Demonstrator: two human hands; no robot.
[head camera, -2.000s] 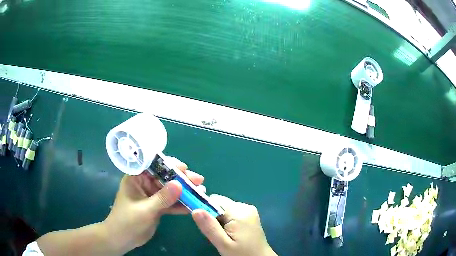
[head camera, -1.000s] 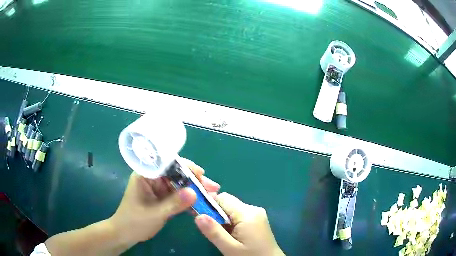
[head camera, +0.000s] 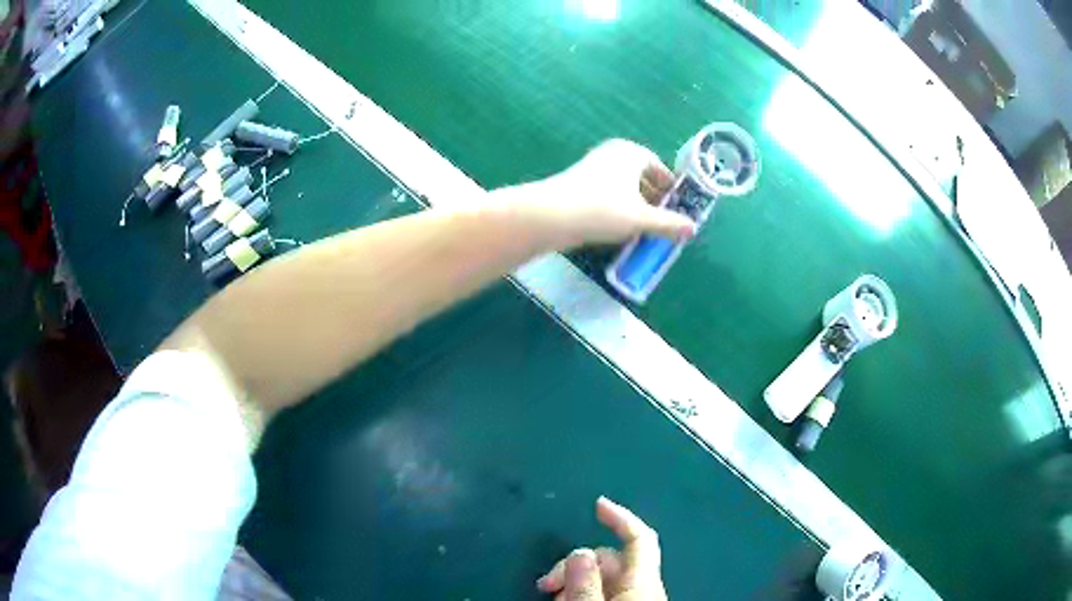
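A white handheld fan (head camera: 719, 159) is over the green belt, its handle pointing down-left. A blue battery cell (head camera: 647, 261) lies in the open handle, with the dark control board (head camera: 691, 200) between cell and head. My left hand (head camera: 617, 194) grips the fan at the upper handle; its fingers cover part of the board and cell. Whether the fan touches the belt cannot be told. My right hand (head camera: 611, 561) is at the bottom edge over the bench, partly cut off, fingers apart and empty.
Another white fan (head camera: 799, 378) lies on the belt with a grey cell beside its handle. A fan head (head camera: 856, 575) shows at the bottom right, cut off. Grey spare batteries (head camera: 223, 200) lie on the bench at upper left. A white rail (head camera: 611, 329) divides bench and belt.
My left hand has carried the blue-cell fan from the bench across the rail to the belt. My right hand has let go of it. The view has turned, and the yellowish pads are out of view.
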